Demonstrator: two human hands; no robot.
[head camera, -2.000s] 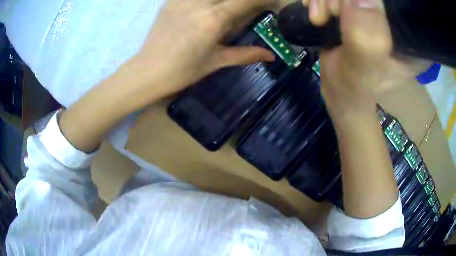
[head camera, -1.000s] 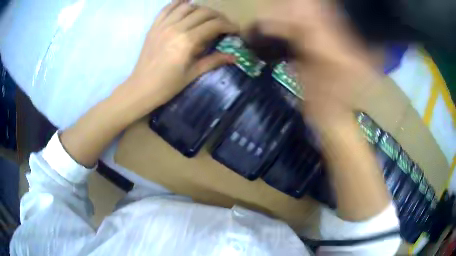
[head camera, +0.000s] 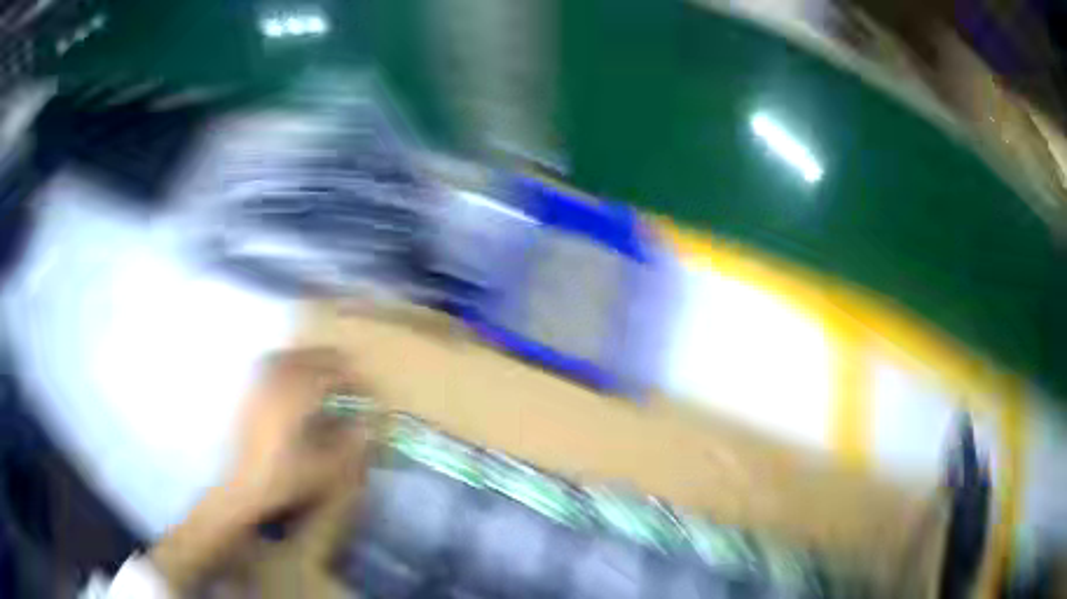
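The frame is strongly blurred. A row of black power bank cases (head camera: 468, 541) lies at the bottom middle, with green circuit boards (head camera: 532, 486) along their upper ends. My left hand (head camera: 307, 439) is at the left end of the row, fingers bent by the first board; blur hides whether it grips the case there. My right hand is not in the picture. The blue screw tray (head camera: 573, 298) with grey contents stands beyond the row.
A tangled dark pile (head camera: 316, 217), perhaps black loops, lies left of the tray. Brown cardboard (head camera: 702, 451) lies under the cases. A dark upright object (head camera: 966, 503) is at the lower right. Yellow tape (head camera: 842, 307) edges the white bench; a green surface (head camera: 655, 105) is beyond.
The view has swung up and away, bringing the tray, pile and green surface in. My right hand and the dark tool it held have left the picture. My left hand now appears lower left.
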